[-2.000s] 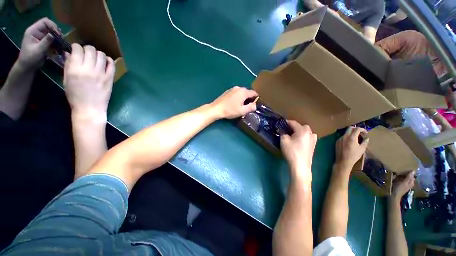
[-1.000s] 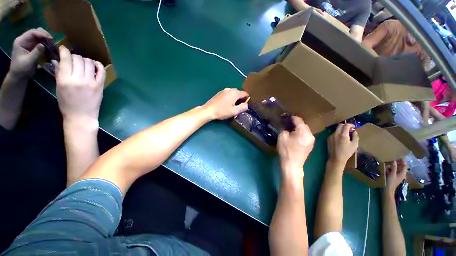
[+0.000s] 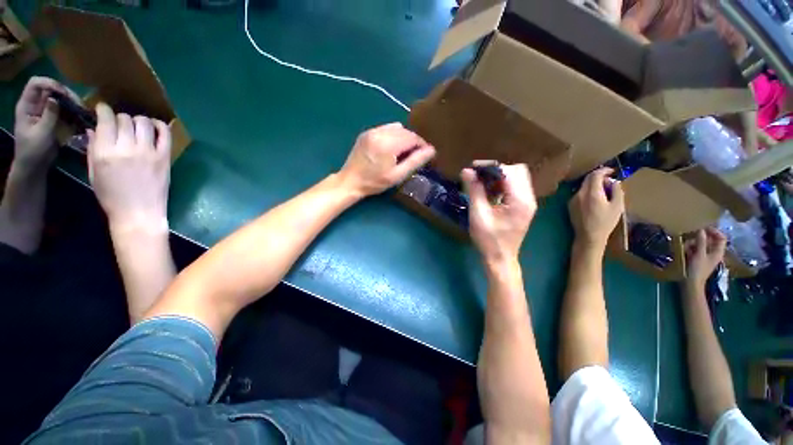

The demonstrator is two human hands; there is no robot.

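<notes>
A small brown mailer box (image 3: 432,215) lies on the green table, lid (image 3: 483,130) raised behind it. Clear, shiny bagged parts and black cables (image 3: 439,193) show inside. My left hand (image 3: 383,158) is at the box's left end, fingers curled; whether they grip anything is hidden. My right hand (image 3: 504,209) is raised over the box's right part, its fingers closed on a small black cable bundle (image 3: 489,176). It hides part of the box.
A large open carton (image 3: 565,96) stands behind the lid. At left, another person's hands (image 3: 130,161) hold a dark item over a box. At right, another person's hands (image 3: 596,209) are at a box of black cables (image 3: 650,243). A white cord (image 3: 322,76) crosses the table (image 3: 261,130).
My right hand has lifted from inside the box with a black bundle in its fingers. My left hand has shifted slightly off the box's left corner. The view has shifted a little.
</notes>
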